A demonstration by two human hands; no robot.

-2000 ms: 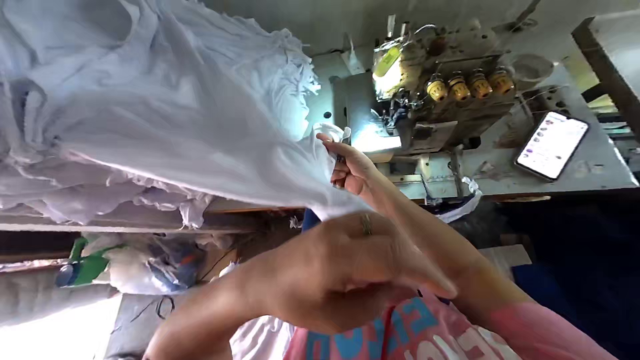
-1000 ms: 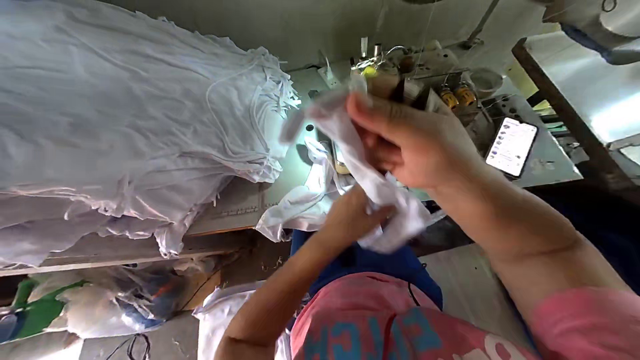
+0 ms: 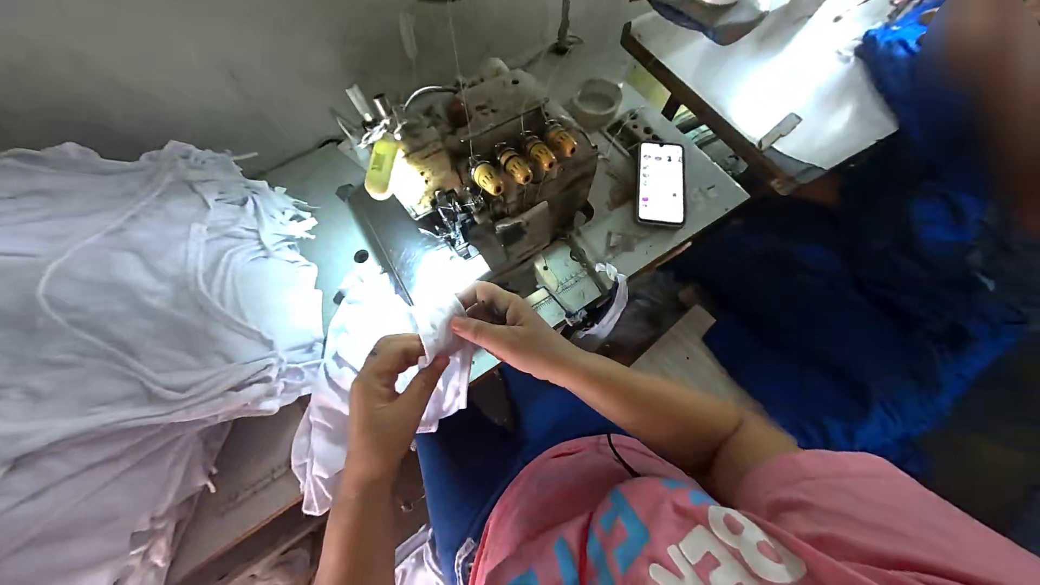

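My left hand (image 3: 390, 398) and my right hand (image 3: 516, 333) pinch a folded edge of a white fabric piece (image 3: 443, 325) between fingers and thumbs. The rest of the piece hangs over the table's front edge towards my lap. Just beyond my hands stands an overlock sewing machine (image 3: 520, 122) with several yellow tension dials (image 3: 514, 164). Its lamp lights the presser foot area (image 3: 455, 231), which lies a little above the fabric in view. A large pile of white fabric (image 3: 154, 284) covers the left side.
A phone (image 3: 660, 184) with its screen lit lies right of the machine, near a round plastic container (image 3: 597, 99). Blue fabric (image 3: 853, 325) is heaped at the right. Another worktable (image 3: 812, 73) stands at the upper right, with a blurred arm of a person (image 3: 987, 97) beside it.
My right hand has come down from in front of the machine to the fabric's edge, beside my left hand. A blurred arm now shows at the upper right. The view has shifted.
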